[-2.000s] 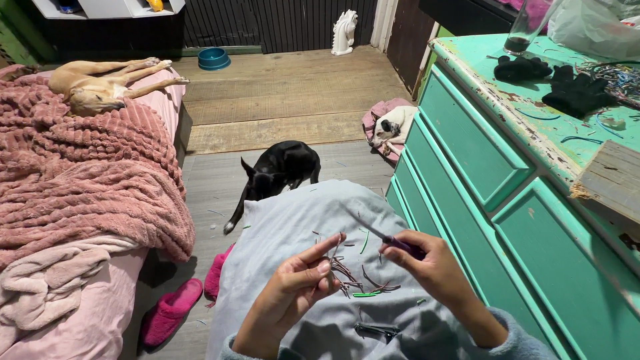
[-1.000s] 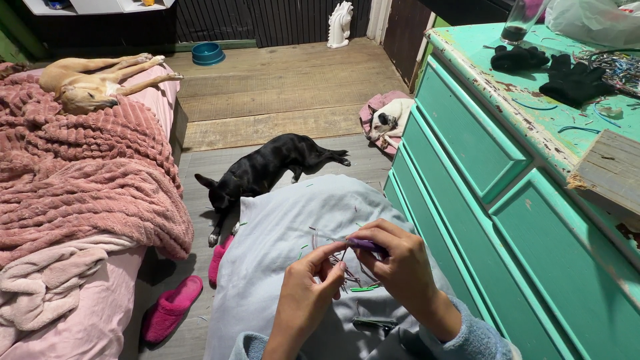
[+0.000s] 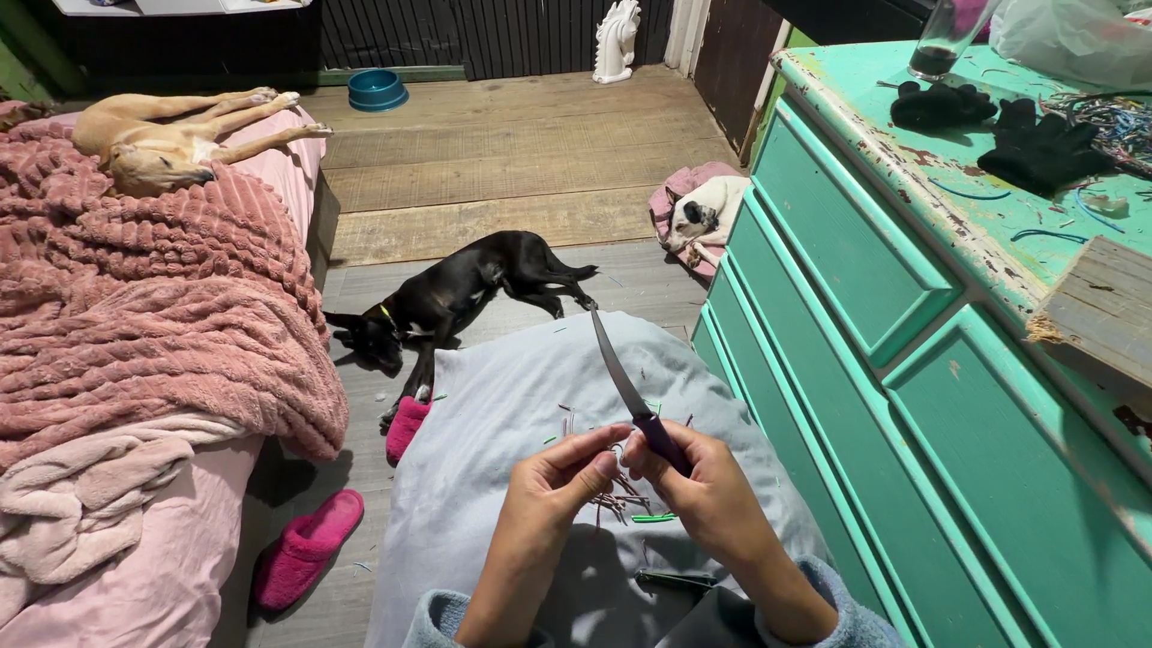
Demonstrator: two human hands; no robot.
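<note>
In my right hand [image 3: 688, 468] is a knife [image 3: 619, 364] with a dark purple handle, its narrow curved blade pointing up and away from me. My left hand [image 3: 562, 477] is just beside it, thumb and fingertips pinched together near the right fingertips; whether a wire piece is between them cannot be made out. Both hands are above a light grey-blue cloth [image 3: 468, 468] over my lap. Short brownish wire or insulation pieces [image 3: 621, 499] lie on the cloth behind the hands, with a bright green piece [image 3: 653, 518] among them. A dark tool [image 3: 675, 580] rests nearer me, partly in shadow.
A turquoise dresser [image 3: 864, 225] at right bears black gloves [image 3: 1044, 148], a glass [image 3: 936, 54], tangled wires [image 3: 1111, 126] and a wooden board [image 3: 1111, 301]. A black dog [image 3: 468, 279] lies on the floor ahead; a white dog [image 3: 715, 211] and a tan dog [image 3: 171, 144] rest beyond. Pink slipper [image 3: 306, 549] at left.
The knife blade, close to the left fingers a second ago, now points up and away. The black dog, curled up two seconds ago, is stretched out.
</note>
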